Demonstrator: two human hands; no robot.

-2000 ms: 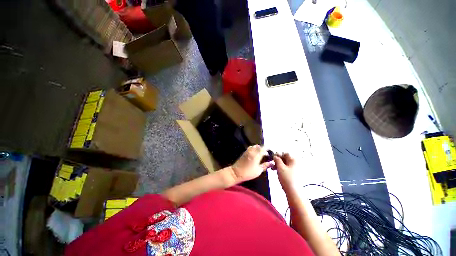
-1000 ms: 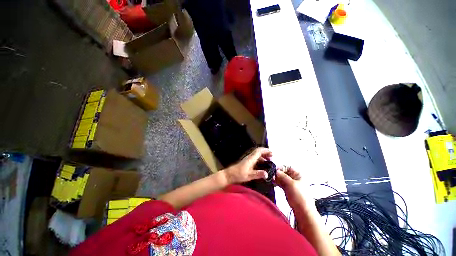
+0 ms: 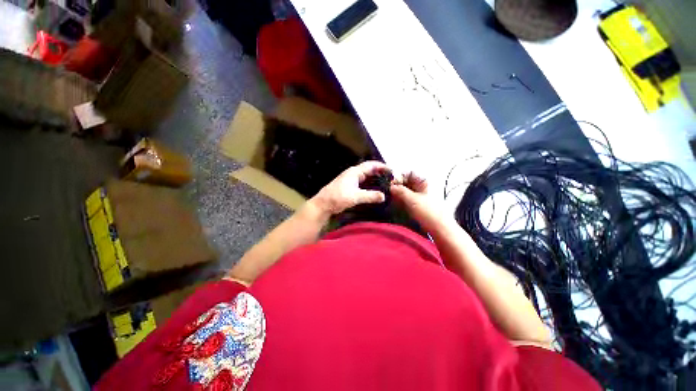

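Observation:
A small dark coiled cable is held in front of my waist, beside the table edge. My left hand is closed around it from the left. My right hand has its fingertips together at the coil's right side; whether they pinch a tie or a cable end is too small to tell. A large looping black cable bundle lies on the right of the table. Several short thin black strands lie on the white tabletop. The open carton with dark pieces inside stands on the floor, left of the table.
A mobile phone lies near the table's edge. A round brown bowl-shaped thing and a yellow-and-black block are at the far right. A red stool stands beyond the carton. Cartons with yellow packs are on the left.
The view has turned and shifted toward the right, showing more of the cable bundle. Both hands stay together at the coil. The person's legs beyond the carton are now mostly out of view.

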